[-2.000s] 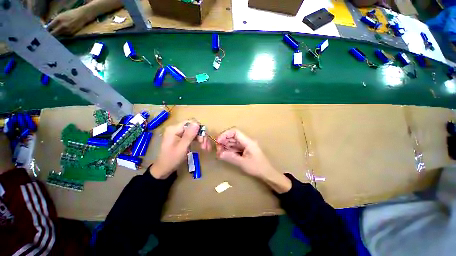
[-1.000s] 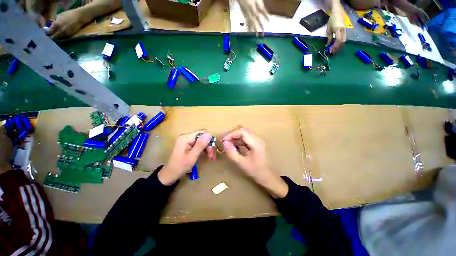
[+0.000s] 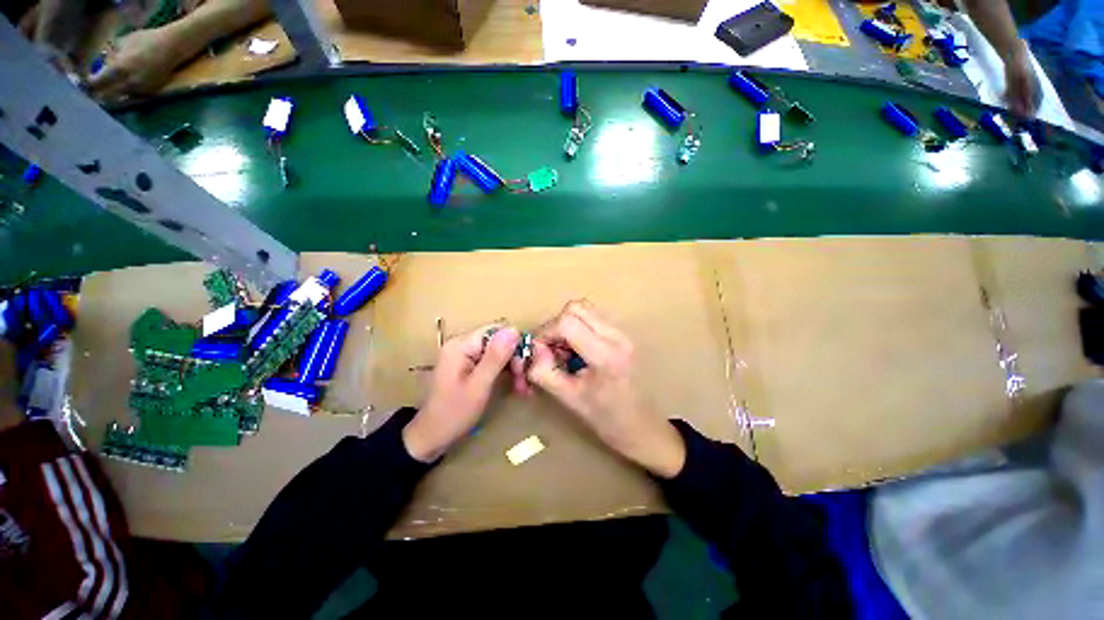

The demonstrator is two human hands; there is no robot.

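My left hand (image 3: 466,378) pinches a small circuit board (image 3: 524,348) between thumb and finger above the cardboard. My right hand (image 3: 590,369) is close against its right side, fingers bent and closed around something small and dark (image 3: 573,361), too small to name. Thin wires (image 3: 441,339) stick out at the left of my left hand. The blue battery cell under my left hand is almost fully hidden; only a sliver of blue (image 3: 476,430) shows. A small cream tab (image 3: 525,451) lies flat below my hands.
Green circuit boards (image 3: 194,394) and blue cells (image 3: 322,351) are heaped at the left of the cardboard sheet (image 3: 847,363). Wired cells lie on the green conveyor belt (image 3: 363,212). A grey metal upright (image 3: 145,182) slants at the left. People's arms show beyond the belt.
My hands have come together at the board. The blue cell below them is now nearly covered. Cells on the belt have shifted right. One hand across the belt has left the middle.
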